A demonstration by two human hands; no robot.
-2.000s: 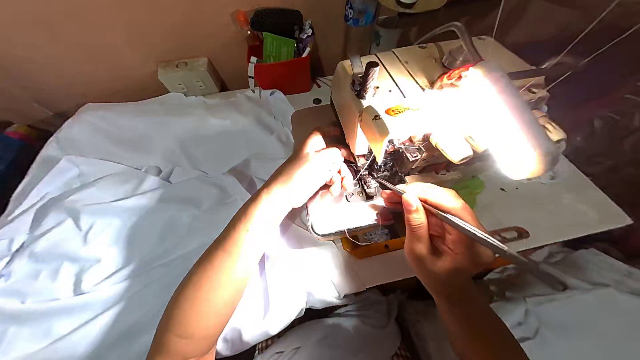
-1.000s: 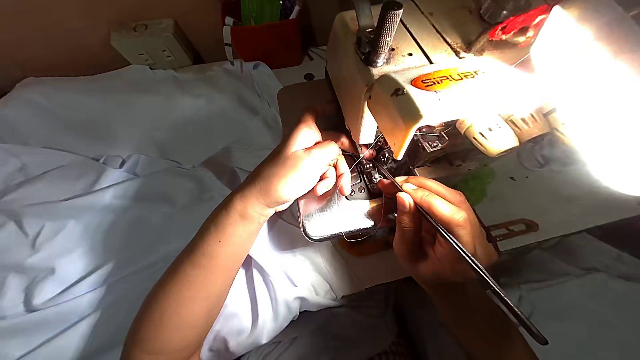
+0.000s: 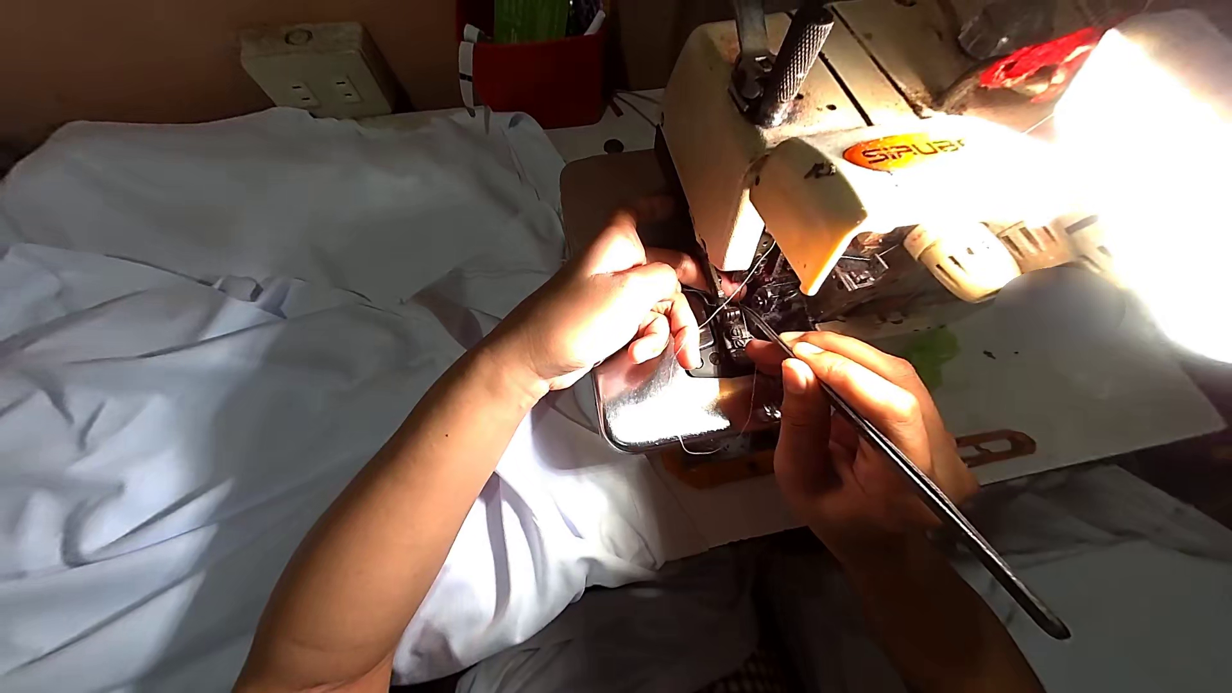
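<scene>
A cream Siruba overlock sewing machine (image 3: pixel 818 173) stands on the table, its needle and looper area exposed. My right hand (image 3: pixel 861 423) grips long metal tweezers (image 3: pixel 905 467) like a pen; their tip is among the dark metal parts near the presser foot (image 3: pixel 733 332). Beside the needle area, my left hand (image 3: pixel 621 308) has its fingers curled, one reaching behind the foot; a thin thread (image 3: pixel 741 284) runs down close to the fingertips. Whether those fingers pinch the thread cannot be made out. Below them lies the shiny metal cloth plate (image 3: pixel 664 409).
White fabric (image 3: pixel 241 318) is heaped over the table's left side and hangs at the front. A power outlet box (image 3: pixel 318 72) and a red container (image 3: pixel 539 77) are at the back. A bright lamp (image 3: pixel 1155 173) glares at right. An orange part (image 3: pixel 996 447) lies near the front edge.
The view has moved closer to the machine. Both hands stay at the needle area, the tweezers still in my right hand, with their rear end angled more steeply down than two seconds ago.
</scene>
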